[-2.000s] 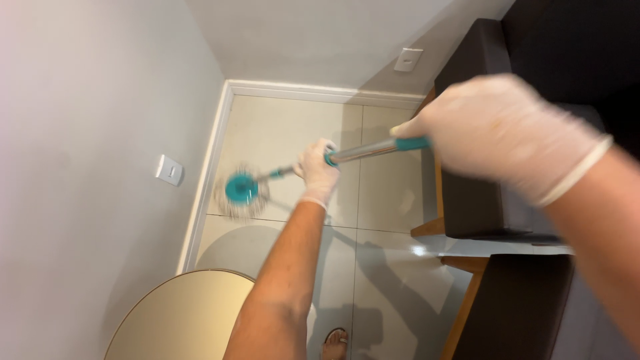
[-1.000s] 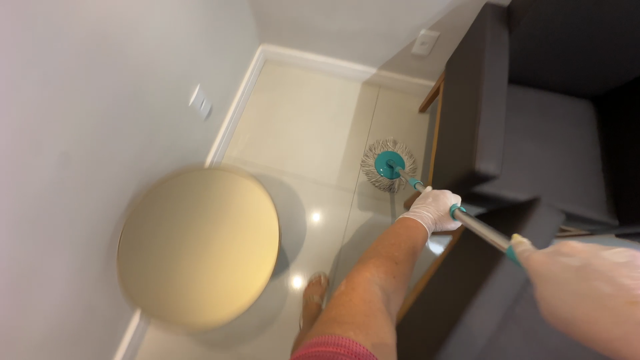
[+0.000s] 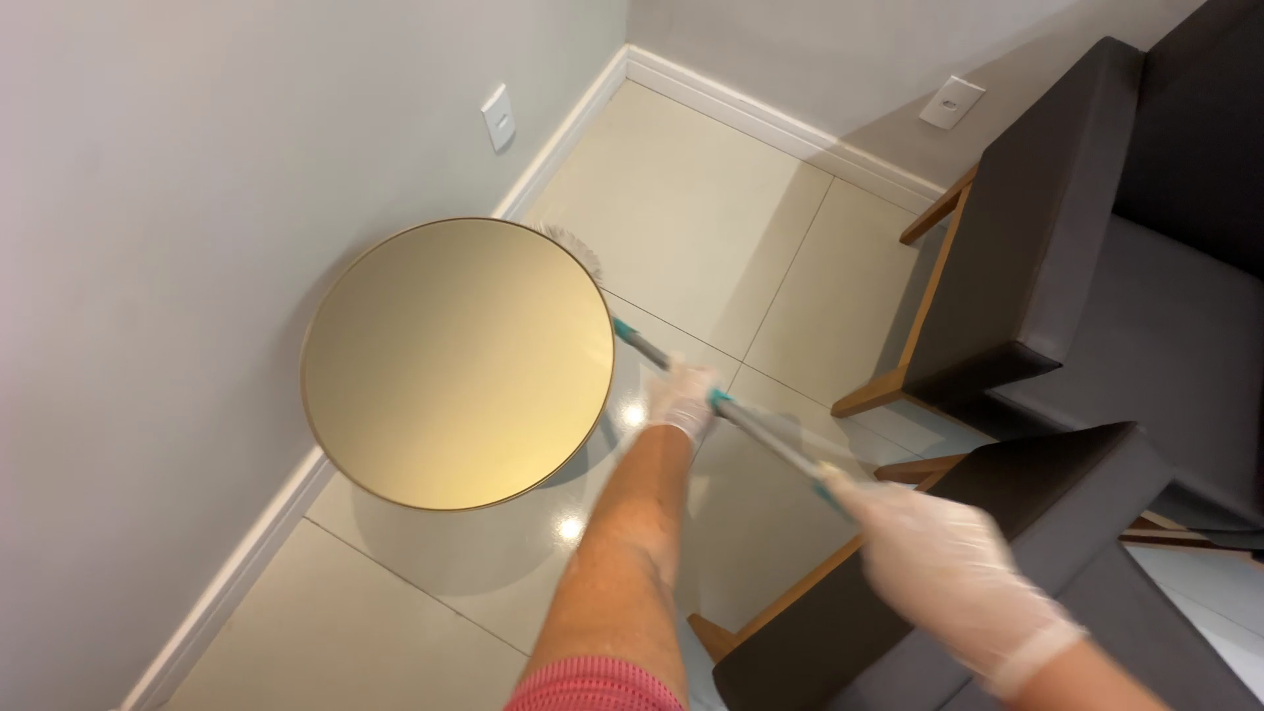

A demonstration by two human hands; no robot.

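Note:
My left hand (image 3: 683,397), in a thin whitish glove, grips the lower part of a mop's metal handle (image 3: 770,434) with teal joints. Farther up the same handle, my right hand (image 3: 933,553) is closed around its teal end part, also gloved and slightly blurred. The handle slants down to the left and passes under the edge of a round gold-toned table top (image 3: 459,365). Only some fringe of the mop head (image 3: 575,247) shows past the rim of that top; its teal centre is hidden beneath.
Two dark upholstered armchairs with wooden legs, one upper (image 3: 1037,207) and one lower (image 3: 1047,513), stand at the right. White baseboards (image 3: 770,118) meet at the corner. Wall plates (image 3: 499,117) are on both walls. Pale glossy tiles (image 3: 681,207) cover the floor.
The mop head has moved left from beside the upper armchair to partly under the round top. Both hands still hold the handle. Earlier, it was near the left baseboard.

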